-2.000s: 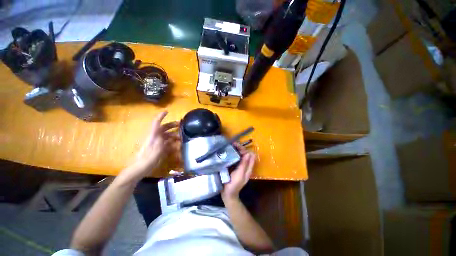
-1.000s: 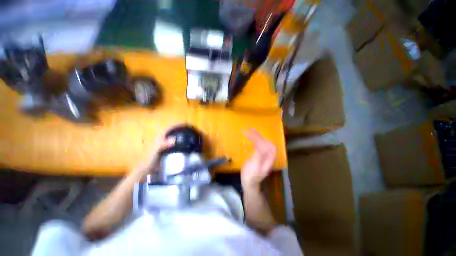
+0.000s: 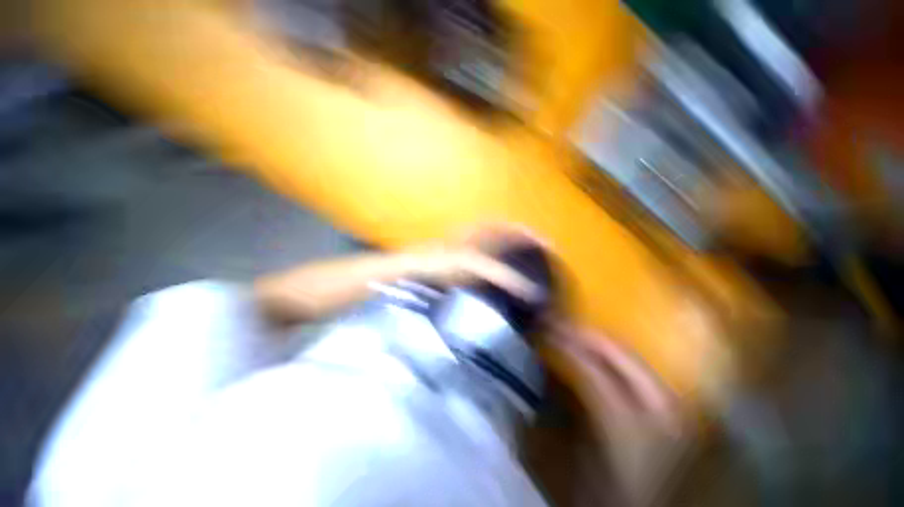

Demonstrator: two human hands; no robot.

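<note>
The frame is heavily blurred. The camera housing [image 3: 481, 327], silver-grey, rests against the lap at the bench's near edge. Its black ball head [image 3: 530, 275] points away from the body. My left hand [image 3: 486, 259] lies over the ball head, fingers on its near side, and holds it. My right hand [image 3: 620, 381] is beside the housing on the right, fingers extended; the blur hides whether it touches the housing. A dark antenna [image 3: 504, 378] shows along the housing side.
The orange-yellow bench [image 3: 396, 149] runs diagonally across the view. The pale screw feeder [image 3: 644, 163] stands on it at upper right, blurred. Dark open camera shells [image 3: 451, 45] are at the top. Grey floor shows at left.
The view has swung and tilted, so the bench now runs diagonally. My left hand stays on the ball head. My right hand, earlier on the housing, came away and is now near its right side.
</note>
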